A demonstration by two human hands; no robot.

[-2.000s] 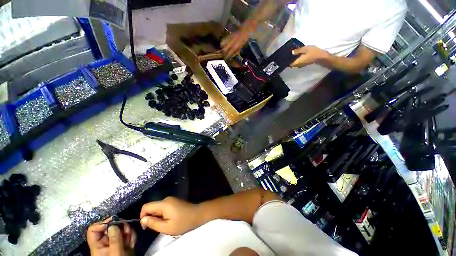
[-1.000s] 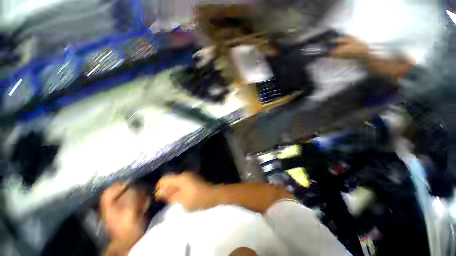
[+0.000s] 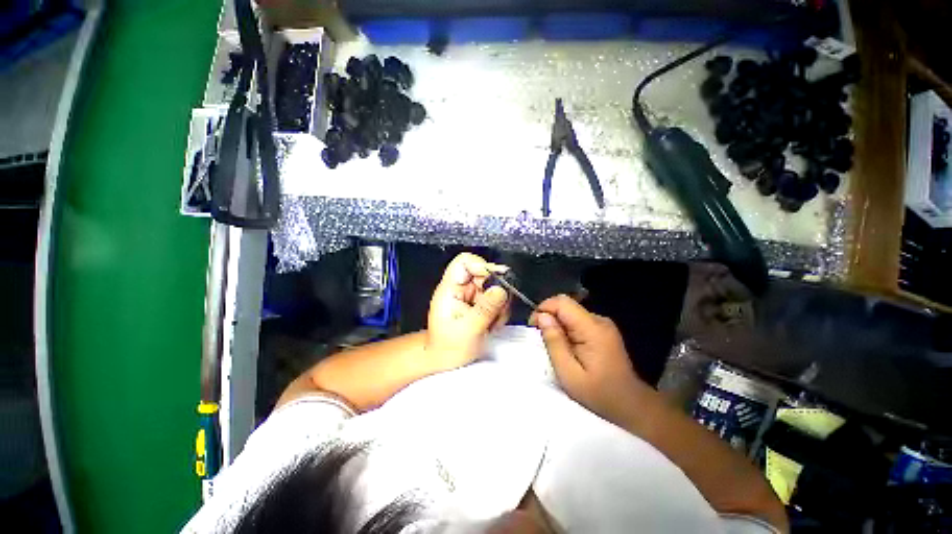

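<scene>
My left hand is bare and held in front of my chest, just off the bench's front edge. Its thumb and fingers pinch a small dark part, mostly hidden by the fingers. My right hand is to the right of it and grips a thin dark rod-like tool between thumb and fingers. The tool's far end meets the part at the left fingertips; whether it is inside the part I cannot tell.
Black parts lie heaped at left and right. Pliers lie open mid-bench, left of a corded electric screwdriver. White boxes and a black strap are at left. Bubble wrap covers the front edge. A carton stands right.
The view has swung left, bringing in the green surface and white boxes; the other person is out of view. Both hands now appear nearer the middle, still together at the part.
</scene>
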